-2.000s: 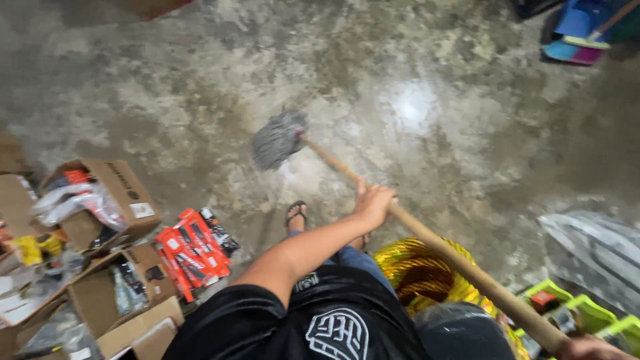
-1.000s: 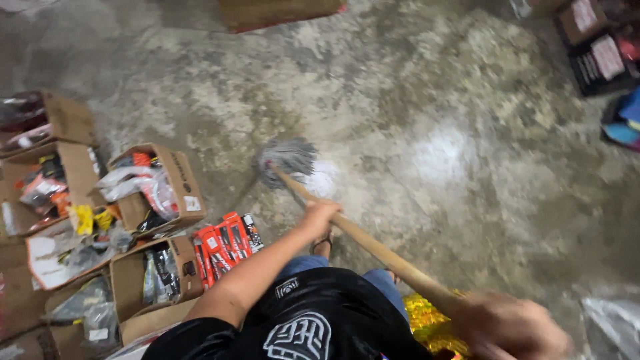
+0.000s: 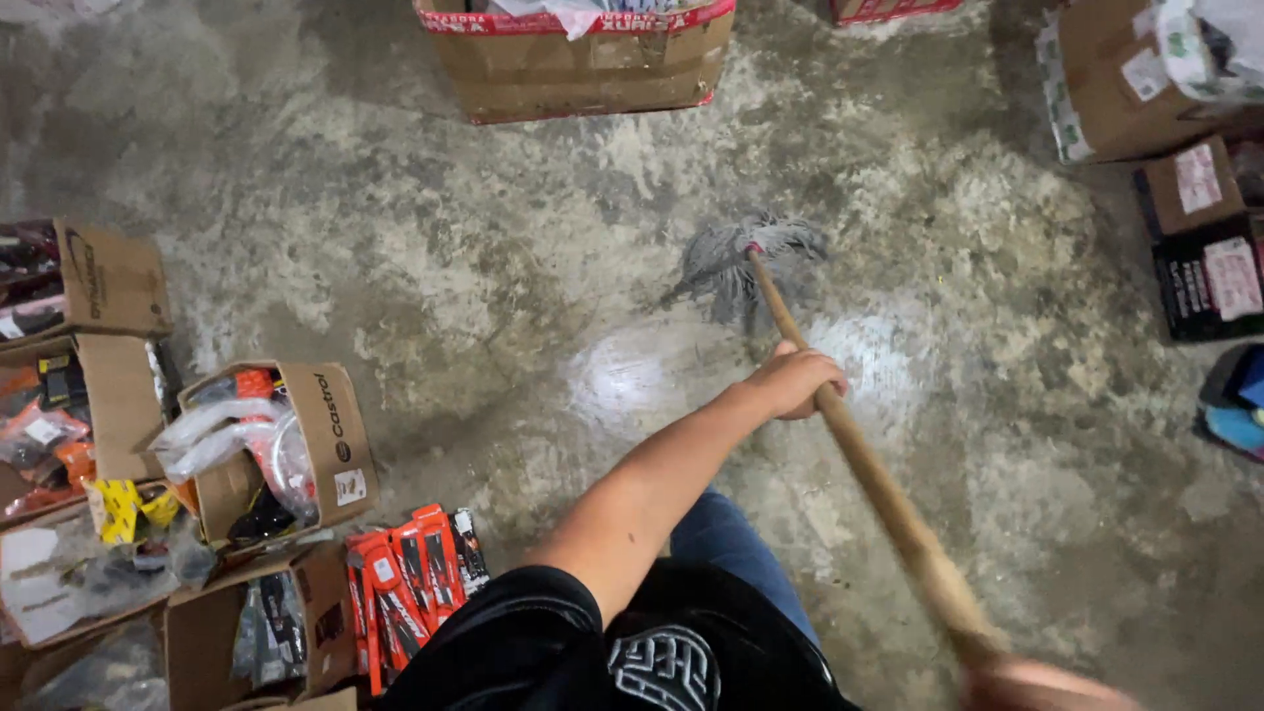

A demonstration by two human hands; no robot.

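A string mop with a long wooden handle point(image 3: 889, 494) slants across the head view, its grey mop head point(image 3: 752, 262) spread on the mottled concrete floor point(image 3: 523, 247). My left hand point(image 3: 793, 380) is closed round the handle a short way above the mop head. Near the bottom edge, my right hand point(image 3: 1047, 686) grips the upper end of the handle; it is blurred and partly cut off. Light glares off the floor on both sides of the lower handle.
Open cardboard boxes point(image 3: 341, 434) of packaged parts crowd the left, beside red-orange packages point(image 3: 405, 583). A large carton point(image 3: 583, 74) stands at the top. More boxes point(image 3: 1111, 84) line the right edge, above a blue object point(image 3: 1234, 425).
The mop head has moved right across the floor, with both hands still on the handle. The view has shifted, bringing the large top carton further in and leaving the golden coil out of sight.
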